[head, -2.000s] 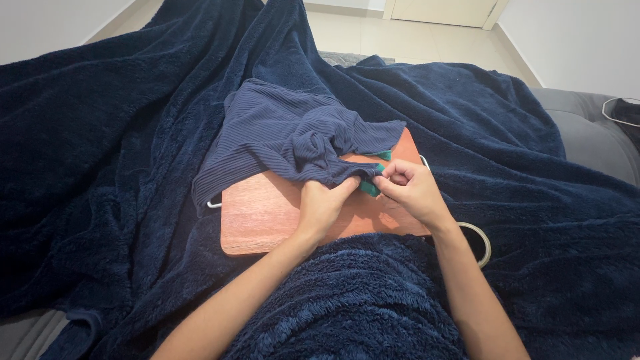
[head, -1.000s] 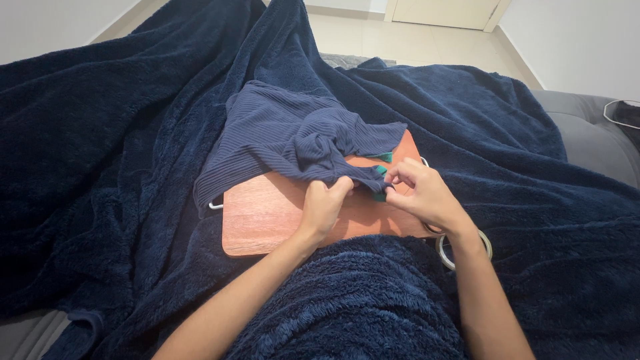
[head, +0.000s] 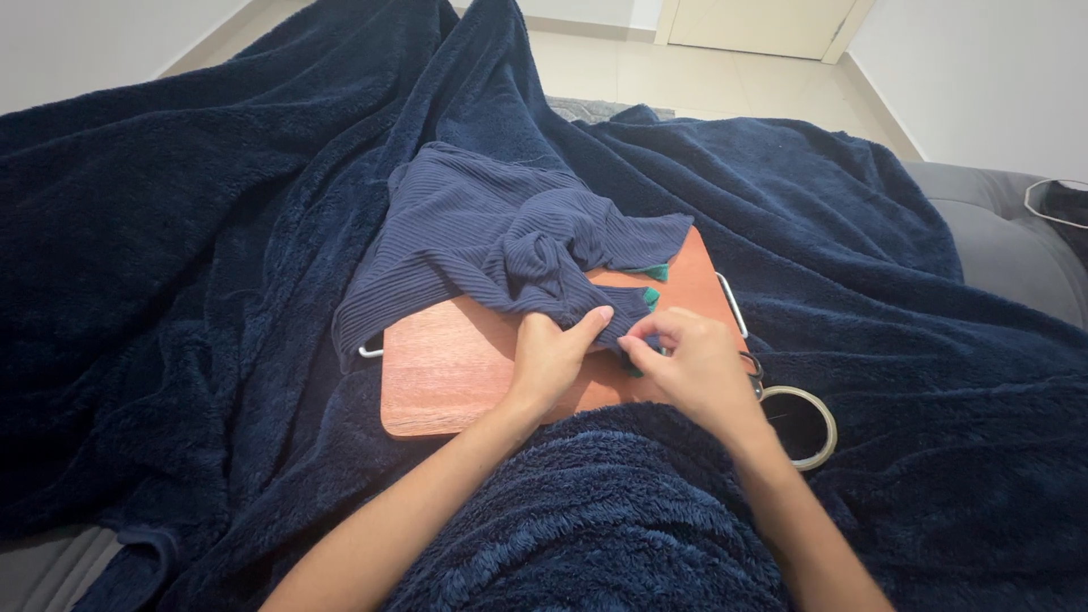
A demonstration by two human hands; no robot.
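A ribbed blue garment (head: 476, 221) with green edging lies bunched over a wooden board (head: 450, 365) with metal side handles. My left hand (head: 552, 348) grips a narrow part of the garment, thumb on top, near the middle of the board. Just to its right, my right hand (head: 680, 353) pinches at the end of that same part with thumb and index finger. Whether a needle or thread sits between those fingertips is too small to tell. Black-handled scissors (head: 754, 374), partly hidden by my right hand, lie at the board's right edge.
A roll of pale tape (head: 829, 429) rests right of the board, beside my right forearm. Dark blue plush blanket (head: 850, 297) surrounds the board in folds. A grey upholstered seat (head: 1003, 229) shows at the right, with a dark item carrying a pale cord (head: 1041, 208) on it.
The green edging under my fingers has shifted as the garment's narrow part was handled. Both hands stay close together on it.
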